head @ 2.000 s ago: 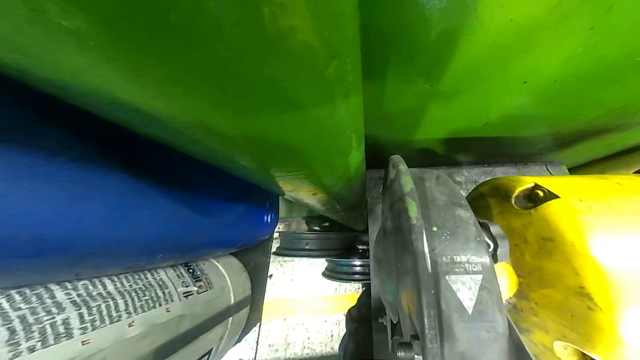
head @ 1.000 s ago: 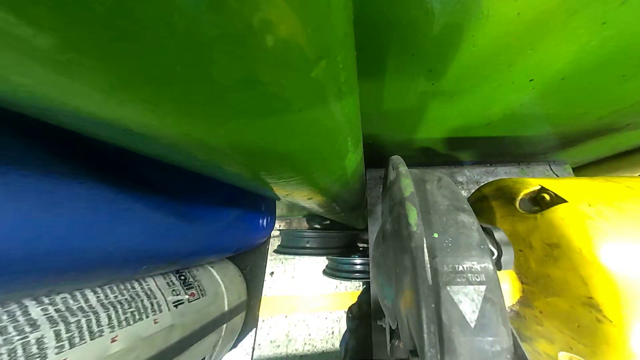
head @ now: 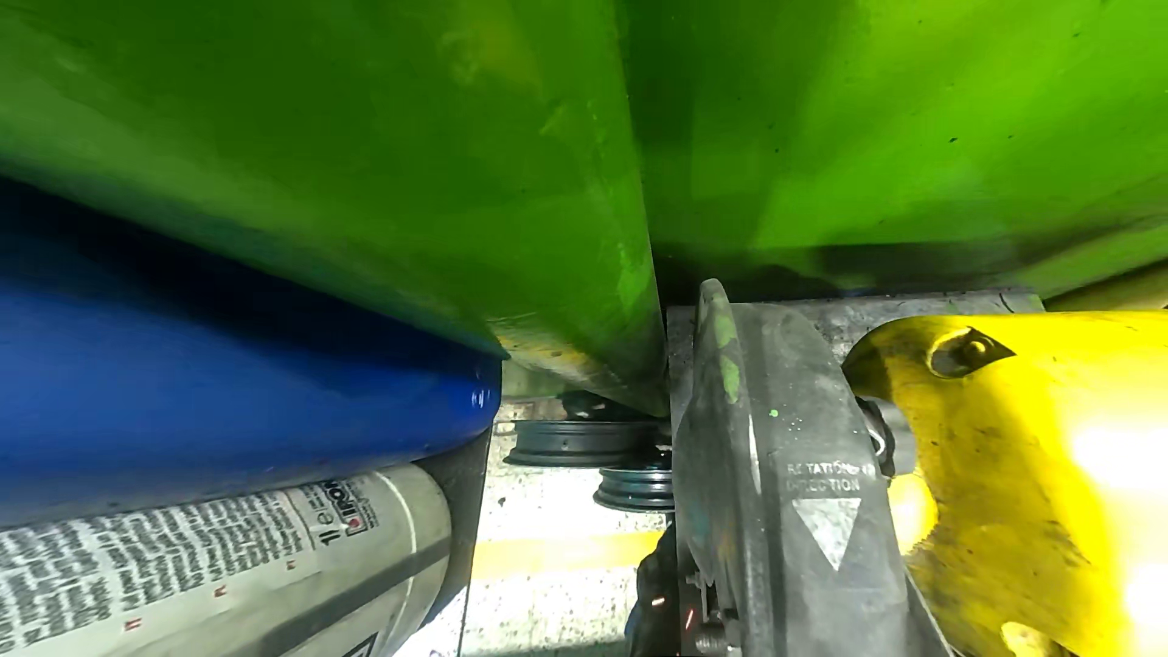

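Note:
Neither of my hands is in view, so what they hold or touch is hidden. On the right stands a power tool with a scuffed grey wheel guard (head: 821, 392) and a yellow housing (head: 1031, 438); whether it is a grinder or a cut-off saw I cannot tell. The guard bears an arrow and rotation wording. At the bottom, left of the guard, a few small orange-red streaks, like sparks, show against a dark, unclear shape (head: 653, 584). Large glossy green surfaces (head: 365, 164) fill the upper view, close to the camera.
A blue rounded container (head: 228, 383) lies at left above a whitish cylindrical container (head: 347, 584) with printed text. Dark grooved metal rims or pulleys (head: 584, 443) show between them and the guard. Behind these is a speckled pale surface (head: 538, 520) with a yellow stripe (head: 557, 555).
The small orange-red streaks below the guard show only now. The guard and yellow housing keep nearly the same place.

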